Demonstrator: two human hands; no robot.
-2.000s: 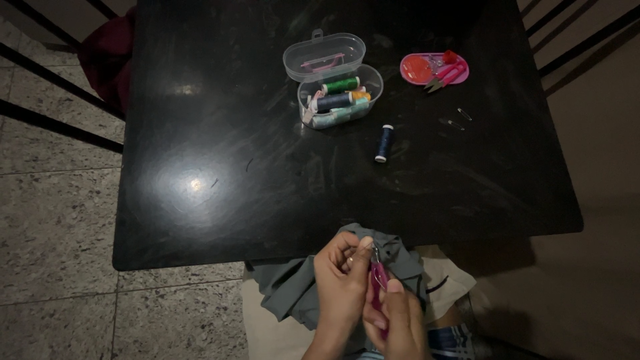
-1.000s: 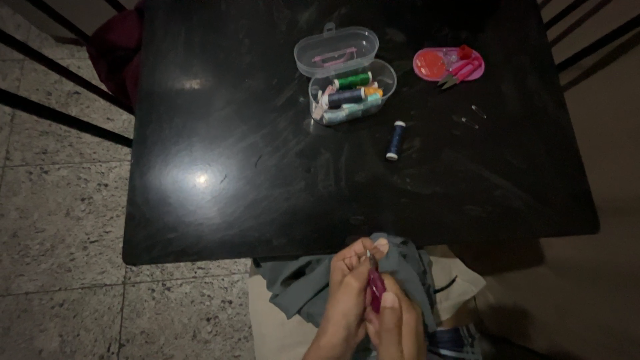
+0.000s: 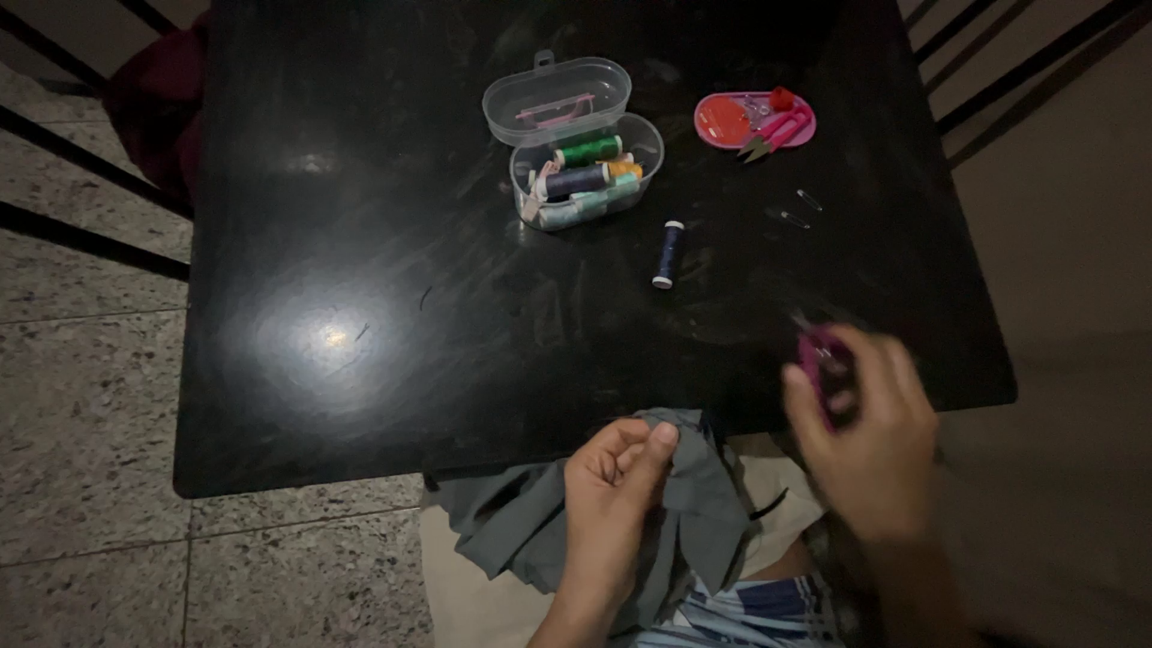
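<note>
My left hand [image 3: 621, 481] pinches grey cloth [image 3: 526, 513] between thumb and forefinger at the table's near edge. Over the table's right part, my right hand [image 3: 868, 423] holds magenta thread snips [image 3: 821, 360], blurred, with the blades pointing up and left. A dark blue thread spool [image 3: 668, 255] lies on the table. Behind it, a clear plastic box [image 3: 587, 216] with its lid up holds a green spool [image 3: 588, 150], a navy spool [image 3: 576, 182] and several others. To its right is a pink oval tray [image 3: 801, 133] with pink-handled snips [image 3: 776, 132] and a red item.
Two safety pins [image 3: 808, 200] lie on the black table [image 3: 450, 378] below the pink tray. Short dark thread bits [image 3: 362, 331] are at the left. Black chair bars flank the table, with dark red cloth [image 3: 153, 108] at the left. Cream cloth [image 3: 463, 585] lies beneath the grey cloth.
My right hand has moved away from my left, up and to the right over the table, with the magenta snips. Both hands were together at the grey cloth before; my left hand stays there.
</note>
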